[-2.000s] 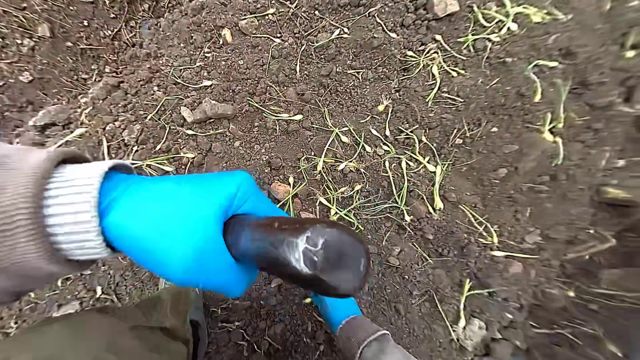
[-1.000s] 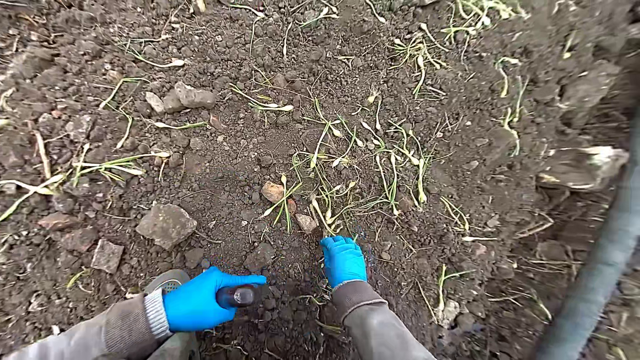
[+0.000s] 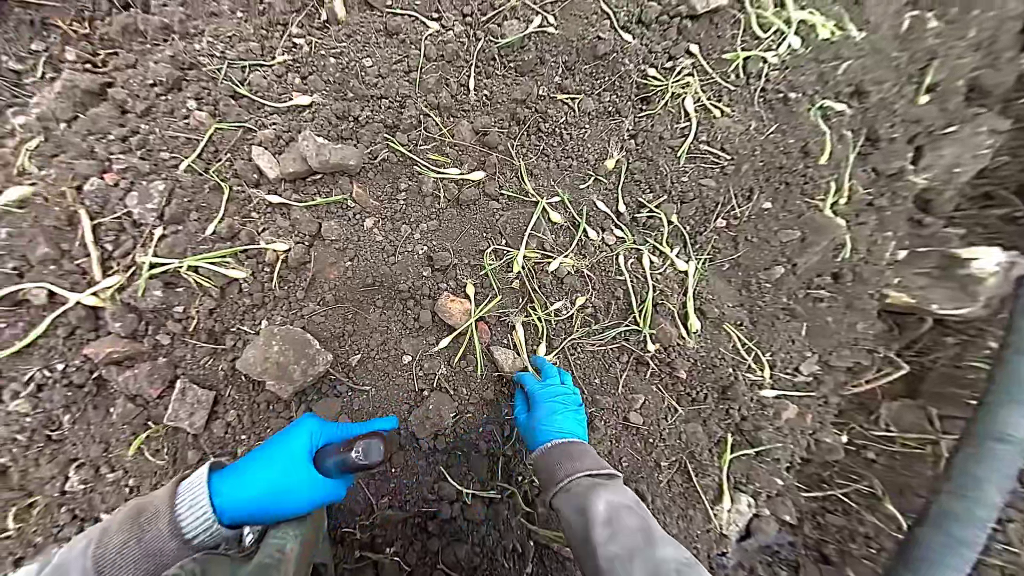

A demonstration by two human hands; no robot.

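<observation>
My left hand [image 3: 280, 472], in a blue glove, is closed around a dark rounded tool handle [image 3: 350, 455]; the rest of the tool is hidden beneath the hand. My right hand [image 3: 552, 404], gloved the same way, reaches down to the soil, its fingertips at the lower edge of a cluster of small bulb plants with green leaves [image 3: 552, 260]. One pale bulb [image 3: 521, 340] stands just above those fingertips; whether the fingers grip a plant cannot be told. Beside them lies a small stone [image 3: 506, 359].
More bulb plants [image 3: 208, 262] lie scattered over the dark, crumbly soil. Larger stones [image 3: 285, 359] sit left of centre, with others [image 3: 320, 154] farther up. A grey pipe-like object [image 3: 968, 472] slants along the right edge.
The left hand with its handle has moved lower and away from the camera since the earliest frame. The right hand, mostly hidden beneath it then, now shows at the plants.
</observation>
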